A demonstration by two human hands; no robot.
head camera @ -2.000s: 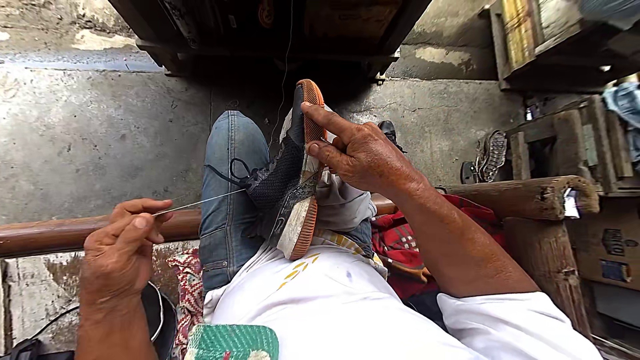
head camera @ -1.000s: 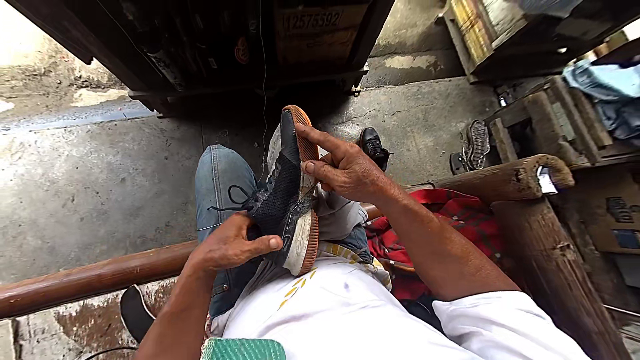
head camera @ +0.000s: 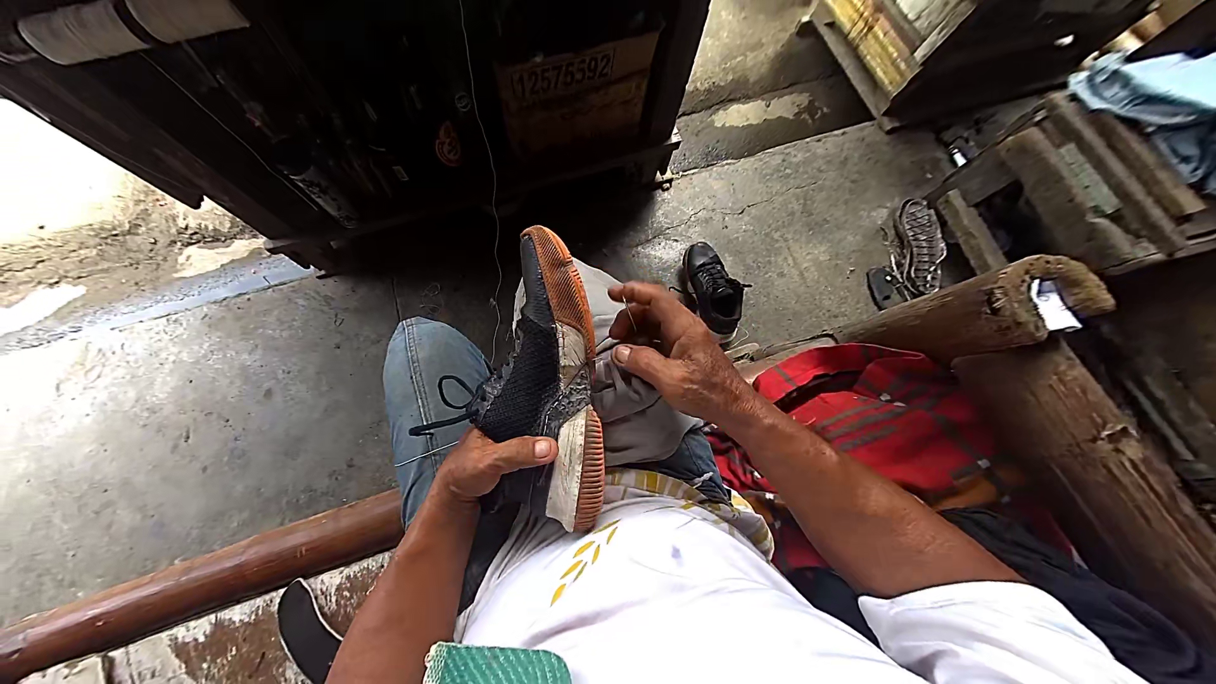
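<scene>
A dark mesh sports shoe (head camera: 532, 380) with a white and orange rubber sole stands on its side between my knees, its toe pointing away from me. My left hand (head camera: 494, 461) grips it near the laces, with the thumb against the sole's edge. A pale thread (head camera: 427, 454) runs left from that hand across the jeans. Just right of the sole, my right hand (head camera: 670, 351) has its fingers curled about what looks like a thin thread or needle, too fine to tell. Black laces (head camera: 456, 404) loop over the left knee.
A dark wooden cabinet (head camera: 427, 190) with thread spools (head camera: 85, 28) stands ahead. A black shoe (head camera: 711, 290) and an upturned shoe (head camera: 919, 245) lie on the concrete. Wooden rails flank me, with a red plaid cloth (head camera: 864, 408) at right.
My left hand, out at the left with a taut thread two seconds ago, is now on the shoe. My right hand has come off the sole and moved slightly to its right.
</scene>
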